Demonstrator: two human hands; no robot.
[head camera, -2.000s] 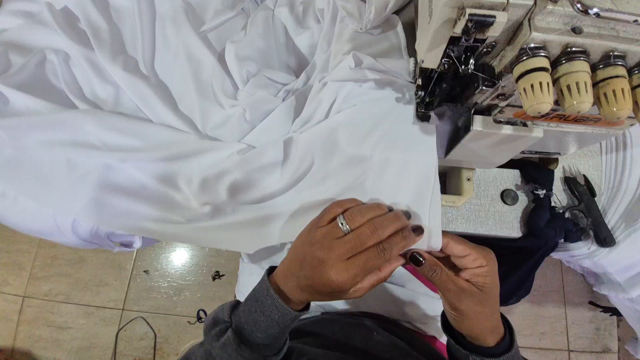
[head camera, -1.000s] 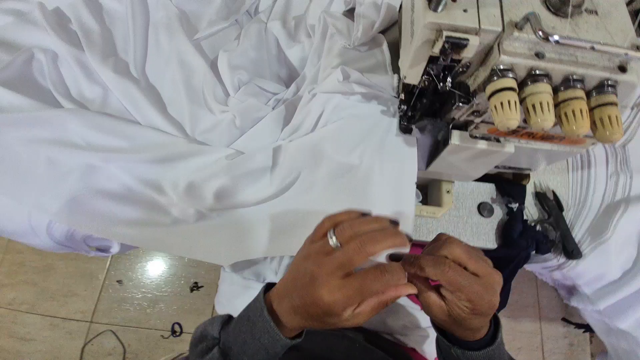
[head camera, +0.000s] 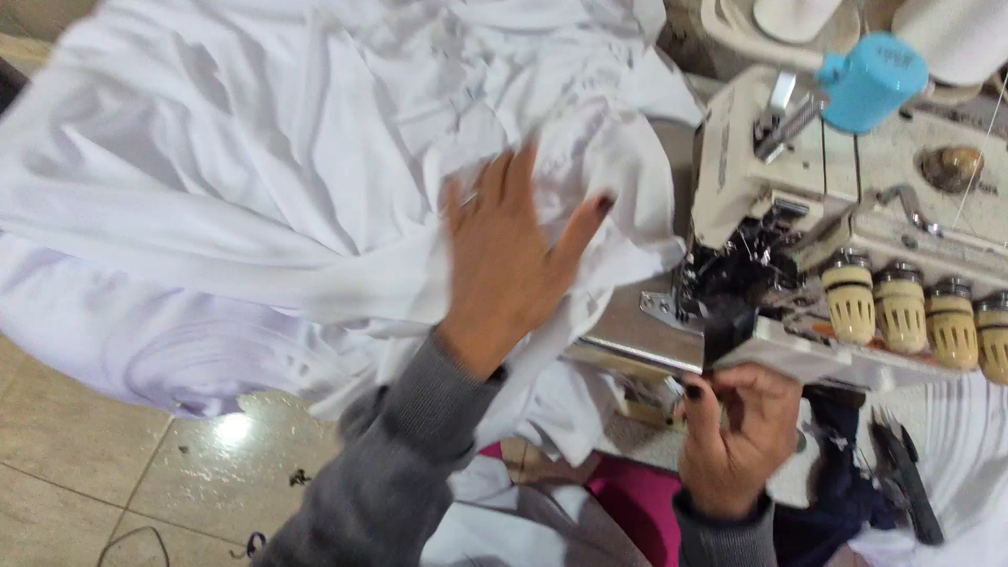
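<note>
White fabric (head camera: 236, 157) lies in a large folded heap on the left and centre. My left hand (head camera: 508, 244), a ring on one finger, rests spread and slightly blurred on or just over this heap. At the front edge of the overlock sewing machine's metal plate (head camera: 646, 335) is my right hand (head camera: 740, 429), its thumb and fingers close together beside a dark flap. Whether something thin is between those fingertips cannot be made out. The machine's needle area (head camera: 740, 268) is just behind the right hand, and the near edge of the fabric lies left of it.
Cream tension knobs (head camera: 902, 307) line the machine front. A light blue cup-shaped part (head camera: 874, 83) is on top. Black thread snips (head camera: 906, 472) and dark navy cloth (head camera: 835, 472) lie at the right, near more white fabric (head camera: 969, 457). Tiled floor (head camera: 71, 425) shows at lower left.
My hands were together at the fabric's near edge and are now apart. The left hand has moved up onto the heap, the right to the machine plate. The fabric edge has moved off the plate.
</note>
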